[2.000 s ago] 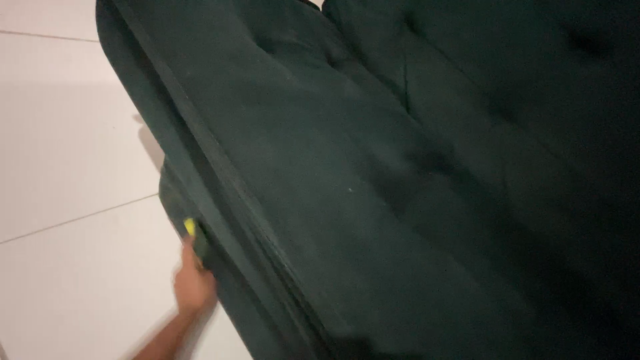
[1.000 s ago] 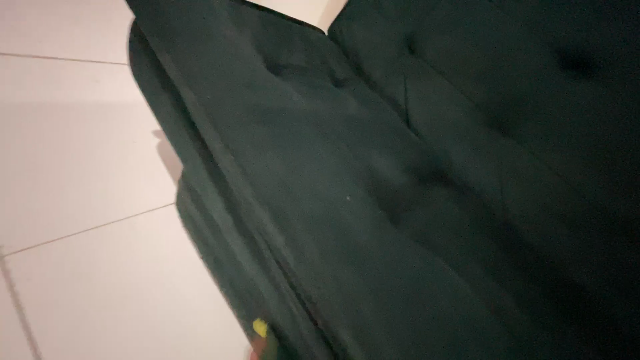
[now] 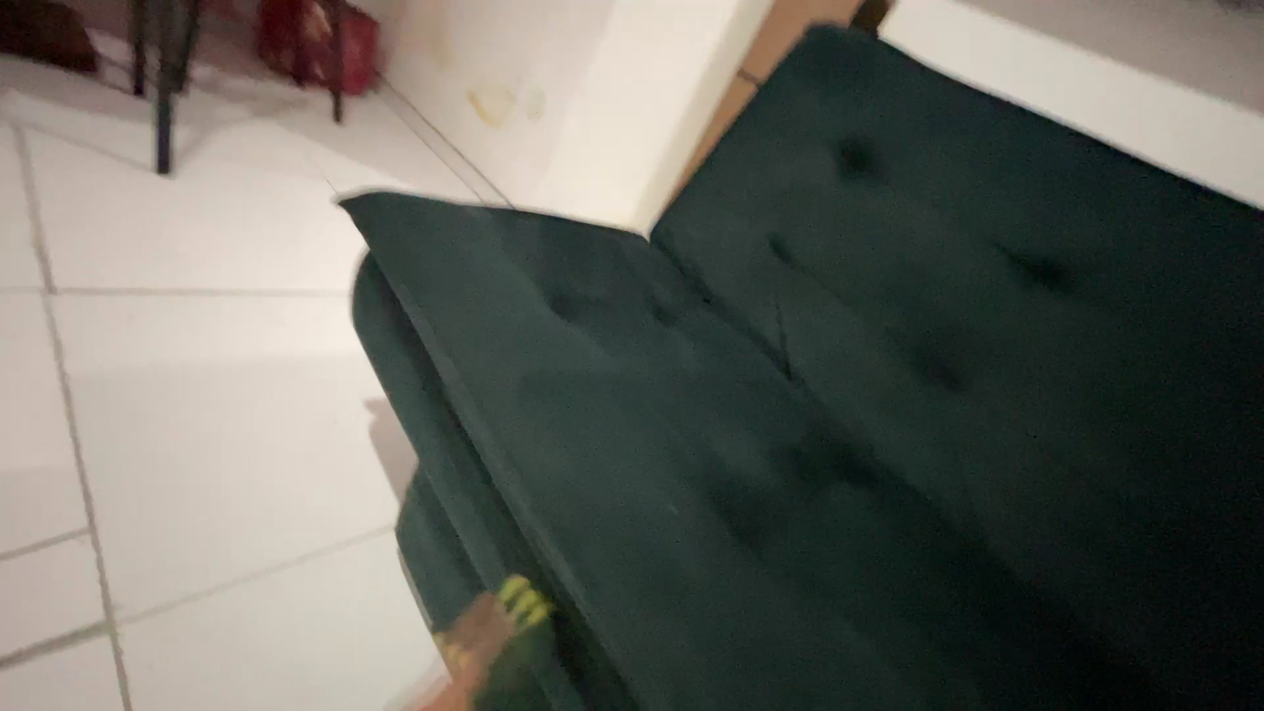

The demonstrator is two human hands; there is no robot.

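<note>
A dark green velvet sofa [image 3: 583, 434] with a tufted backrest [image 3: 889, 257] fills the middle and right of the view. At the lower left, my left hand [image 3: 469, 647], blurred by motion, is closed around a small green-and-yellow object [image 3: 523, 600]. That object lies against the sofa's front side, just below the overhanging edge of the seat. Blur and the fingers hide its exact kind and shape. My right hand is out of view.
White floor tiles [image 3: 237, 444] run along the sofa's front. Dark furniture legs [image 3: 164, 109] and a red object [image 3: 321, 44] stand at the upper left. A pale wall [image 3: 583, 109] with a yellowish mark rises beyond the seat's far end.
My left hand first slid down the frame along the sofa's front, then came partway back up, still holding the green-and-yellow object. The view has shifted to show the far wall and furniture legs.
</note>
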